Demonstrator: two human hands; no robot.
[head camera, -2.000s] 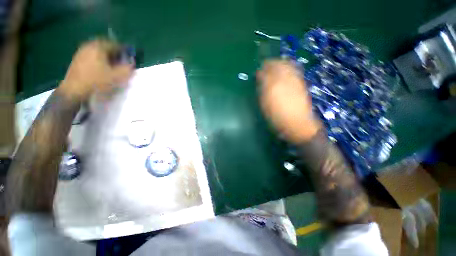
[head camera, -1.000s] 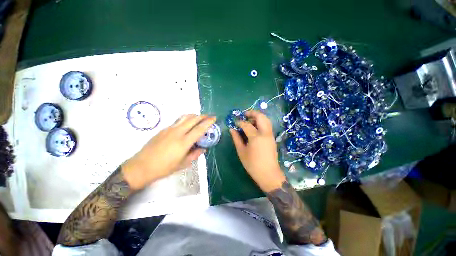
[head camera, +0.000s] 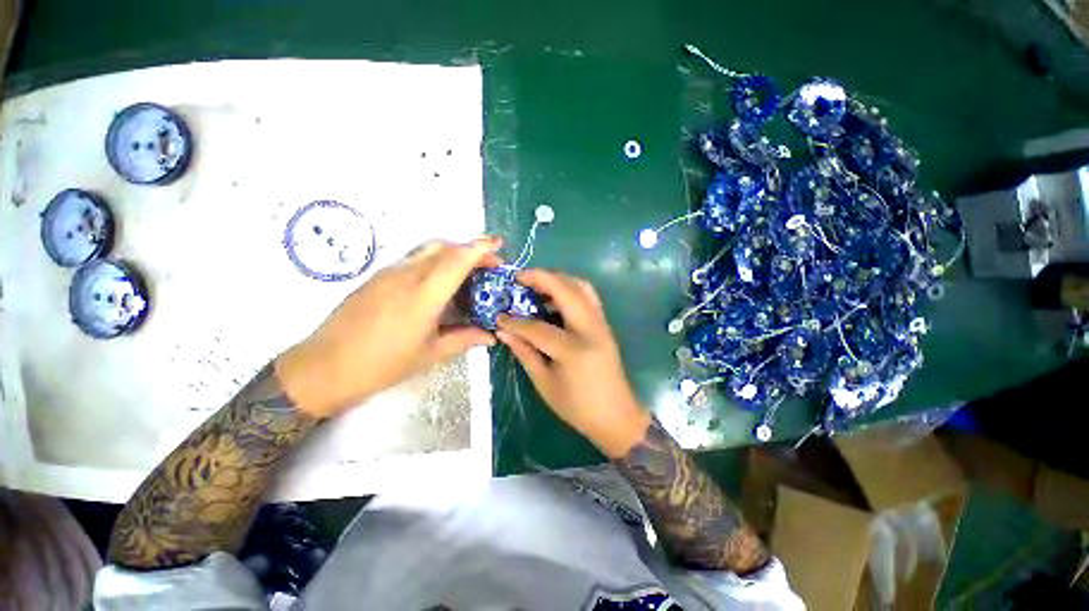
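Observation:
A blue round circuit board (head camera: 496, 296) is held between my two hands at the right edge of the white sheet. Its white lead wires run up to a small white wire-end disc (head camera: 545, 214) over the green mat. My left hand (head camera: 388, 313) grips from the left; the housing it holds is mostly hidden by the board and fingers. My right hand (head camera: 574, 355) has its thumb and fingers on the board's right side. A pale round housing (head camera: 330, 240) lies on the sheet, with several grey-blue housings (head camera: 149, 143) at its left.
A tangled heap of blue boards (head camera: 812, 257) with white wires lies on the green mat at right. A small white ring (head camera: 633, 149) lies alone on the mat. A metal fixture (head camera: 1027, 224) is at the right edge. An open cardboard box (head camera: 824, 525) is at lower right.
My hands have come together. The board has moved left from beside the housing to my left hand's fingertips, its wire and disc now pointing up.

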